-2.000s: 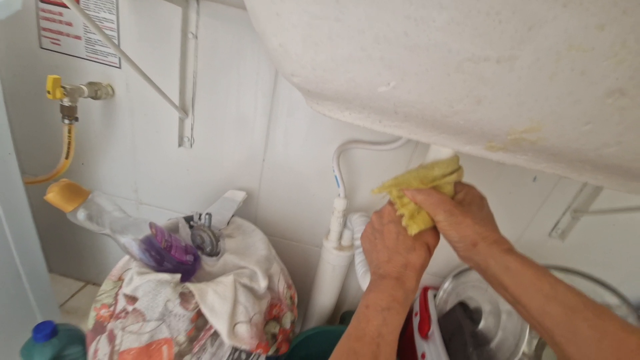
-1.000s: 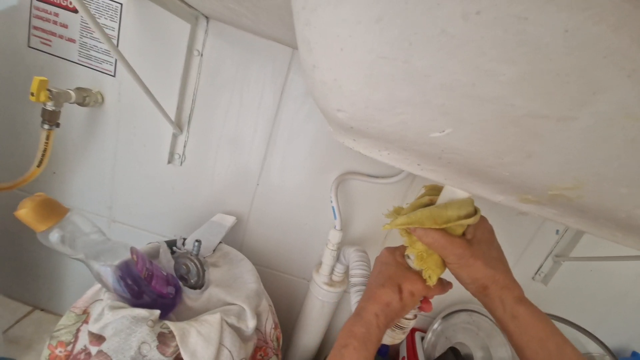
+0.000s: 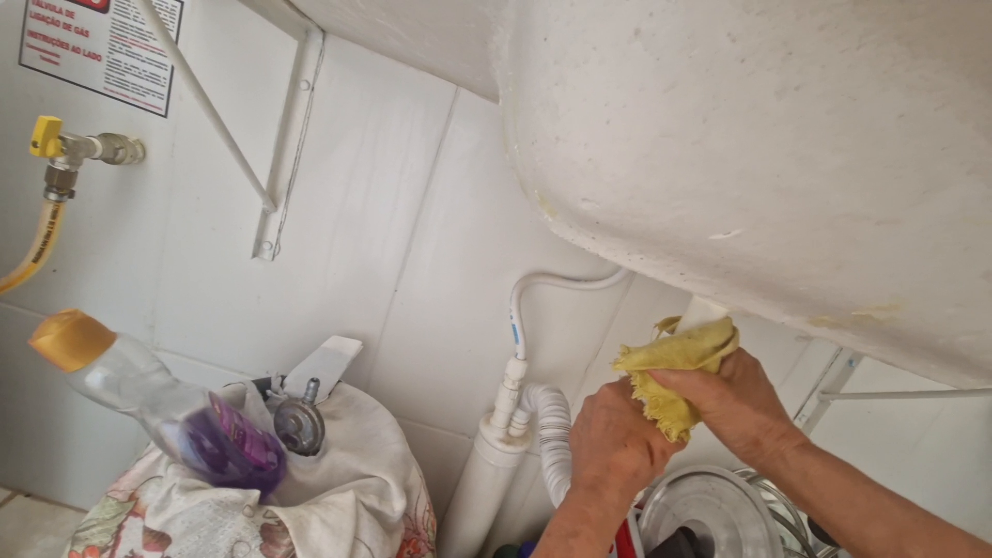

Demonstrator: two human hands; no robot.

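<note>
A yellow cloth (image 3: pixel 682 360) with frayed edges is wrapped around a white pipe fitting (image 3: pixel 704 310) under the pale basin (image 3: pixel 744 170). My right hand (image 3: pixel 732 403) grips the cloth from the right, thumb across its front. Just below and to the left, my left hand (image 3: pixel 624 434) is curled, its knuckles against the cloth's hanging lower part; what lies inside its fingers is hidden. Left of my hands, a white corrugated hose (image 3: pixel 552 442) and a thin white hose (image 3: pixel 519 310) meet at a thick white vertical pipe (image 3: pixel 484 480).
At the lower left, a clear bottle (image 3: pixel 163 403) with an orange cap and purple liquid leans on a cloth-covered gas cylinder (image 3: pixel 349 480) beside its regulator (image 3: pixel 299 426). A yellow gas valve (image 3: pixel 48 138) and a metal bracket (image 3: pixel 291 147) are on the wall. Metal lids (image 3: pixel 709 508) stand below my hands.
My hands stay at the cloth below the basin. A red and white item seen by my left hand one second ago is no longer visible there. The view has shifted somewhat.
</note>
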